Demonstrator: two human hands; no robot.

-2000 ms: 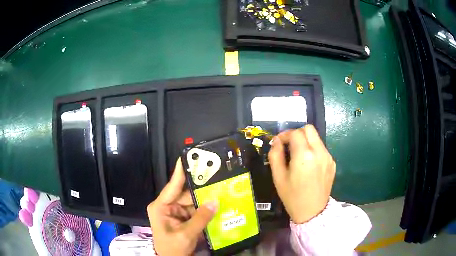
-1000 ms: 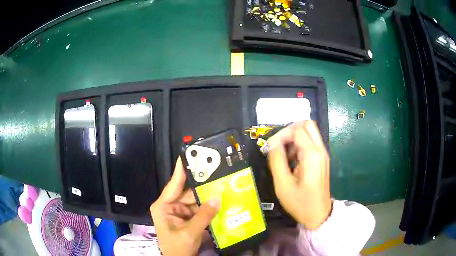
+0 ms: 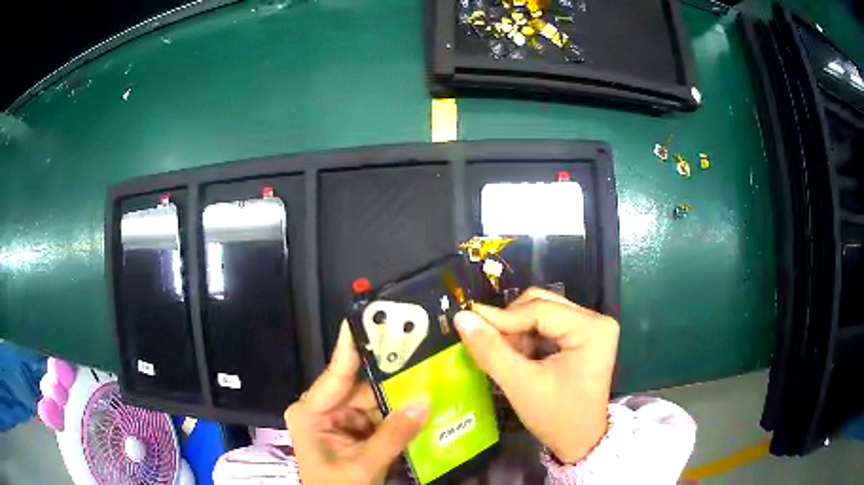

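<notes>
My left hand (image 3: 355,412) holds a phone (image 3: 443,403) from its left side, thumb on the bright yellow-green panel. Its back faces up, with a pale rounded-triangular camera area and a red marker at the top left corner. My right hand (image 3: 545,365) has thumb and forefinger together at the phone's upper right edge, by a small gold piece; whether they grip it is too small to tell. Small gold and white pieces (image 3: 488,256) lie just beyond the phone's top right corner. The black foam phone tray (image 3: 374,156) lies behind, with black-screened phones (image 3: 244,303) in three slots.
A smaller black tray (image 3: 568,87) with a pile of yellow bits stands at the top. A few loose small parts (image 3: 683,167) lie on the green mat (image 3: 313,109). Yellow tape (image 3: 443,120) sits between the trays. Black trays (image 3: 791,284) are stacked at right. A fan (image 3: 123,436) is at lower left.
My right hand has moved down and left from the small gold pieces to the phone's upper right edge. The phone has shifted slightly down in my left hand.
</notes>
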